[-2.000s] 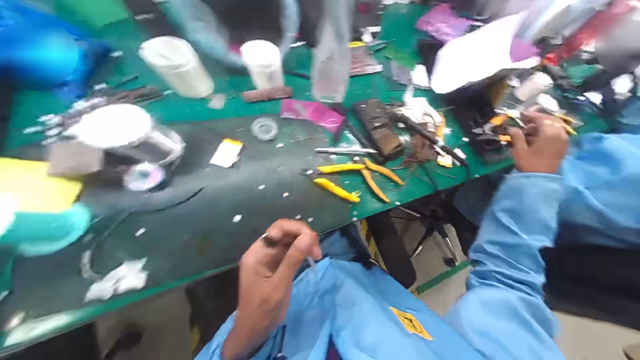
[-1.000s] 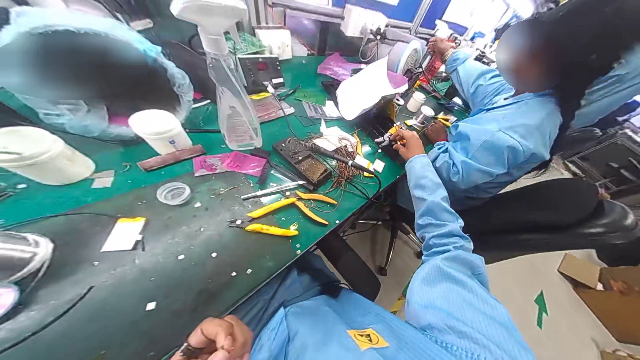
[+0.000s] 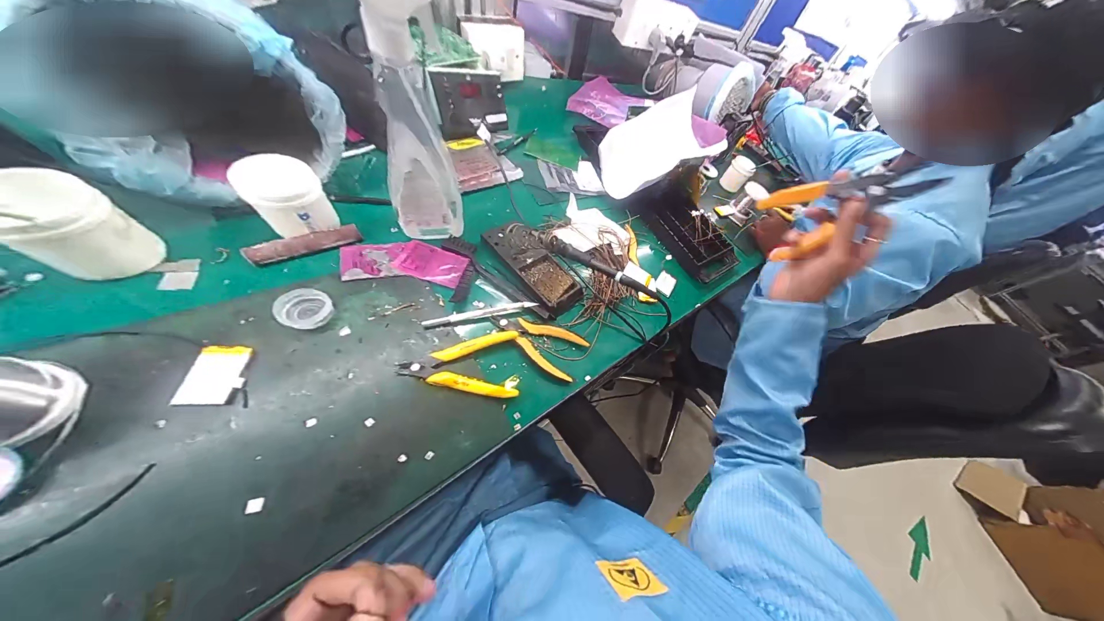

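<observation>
My right hand (image 3: 832, 250), raised at the right, holds pliers (image 3: 862, 191) with orange handles, their jaws pointing right toward a co-worker's sleeve. My left hand (image 3: 360, 593) is at the bottom edge by the bench, fingers curled and partly cut off; whether it holds anything is not visible. Two pairs of yellow-and-orange-handled cutters (image 3: 473, 347) lie on the bench, close together or overlapping. Behind them are a metal tweezer-like tool (image 3: 479, 314), a soldering iron stand (image 3: 536, 272) and a soldering iron (image 3: 595, 261) over a tangle of thin brown wires (image 3: 604, 297).
A clear spray bottle (image 3: 423, 164), white tubs (image 3: 283, 197), a small clear lid (image 3: 303, 308), pink bags (image 3: 405, 261) and a white battery-like piece (image 3: 211, 376) stand or lie on the bench. A black rack (image 3: 690, 228) is at its right edge. Co-workers sit opposite and at the right; an open carton (image 3: 1044, 543) is on the floor.
My right hand has lifted from the co-worker's area at the bench edge and now shows the orange-handled pliers clearly. My left hand is lower in view. The view has swung right since the oldest frame.
</observation>
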